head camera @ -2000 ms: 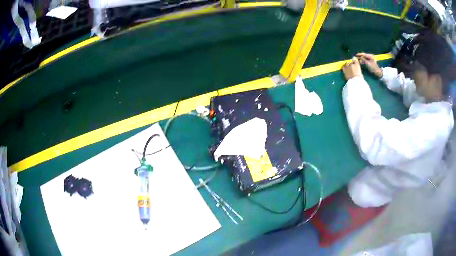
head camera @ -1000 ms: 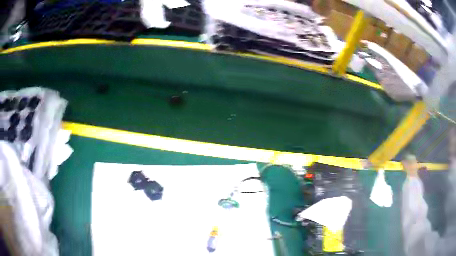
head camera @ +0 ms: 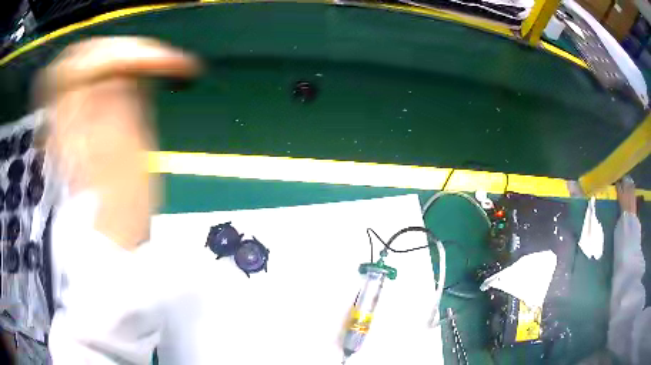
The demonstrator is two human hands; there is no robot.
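Observation:
My left hand (head camera: 114, 93) is strongly blurred, reaching over the green belt at the upper left, its white sleeve coming up from the bottom. A dark blurred spot shows just under its fingertips; I cannot tell whether the hand touches it. Two round black parts (head camera: 223, 239) (head camera: 251, 256) lie touching on the white work sheet (head camera: 307, 235). The glue syringe (head camera: 362, 314) lies on the sheet at the right, tip toward me, its green cap joined to a hose. Another round black part (head camera: 304, 90) lies on the belt. My right hand is out of view.
A parts tray (head camera: 21, 185) with rows of black discs stands at the left. The black controller (head camera: 532, 221) at the right carries a white wipe (head camera: 532, 274), with tweezers (head camera: 457, 335) beside it. Another person's hand (head camera: 627, 196) and sleeve show at the right edge.
The view has swung left, then moved closer over the sheet. My left arm has come up from the lower left, and its hand now reaches over the belt. The belt parts appear farther right.

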